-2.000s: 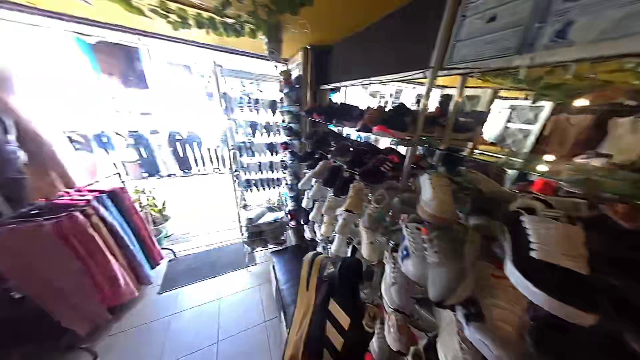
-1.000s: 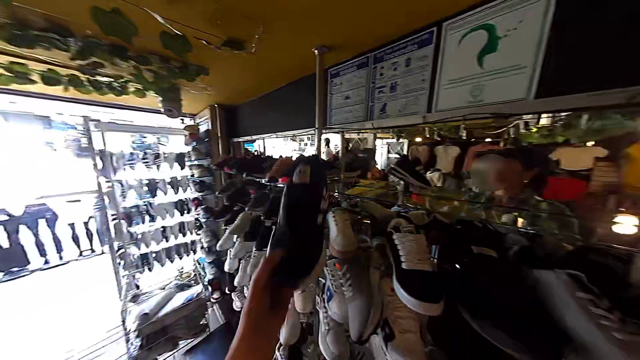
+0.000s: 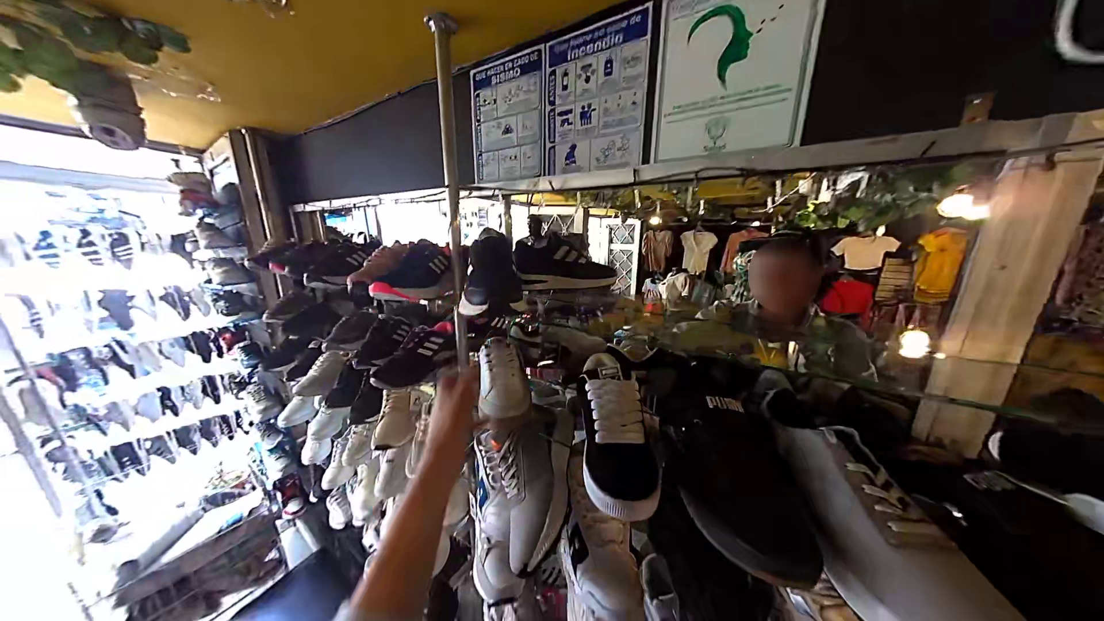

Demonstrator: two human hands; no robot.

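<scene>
My left hand [image 3: 455, 398] is raised at centre left, beside the upright metal pole [image 3: 450, 172] and next to a white sneaker [image 3: 503, 379]. Its fingers are blurred and partly hidden, so I cannot tell whether they grip anything. Above it, a black sneaker [image 3: 490, 269] points toe forward on the upper shelf, beside a black sneaker with white stripes [image 3: 561, 263]. To the right of the hand hang a black-and-white laced sneaker [image 3: 619, 435], a black Puma shoe [image 3: 742, 466] and a large grey shoe [image 3: 888, 526]. My right hand is not in view.
Rows of sneakers [image 3: 323, 375] cover the wall display below a glass shelf [image 3: 862, 379]. Behind it, a mirror reflects a person [image 3: 780, 319] and hanging clothes. Signs [image 3: 595, 95] are mounted above. At the left stands a brightly lit shoe rack [image 3: 129, 345].
A second ago my left hand was on a dark shoe raised before the pole; now the hand is apart from the dark shoes on the upper shelf. The view has turned right since the first frame.
</scene>
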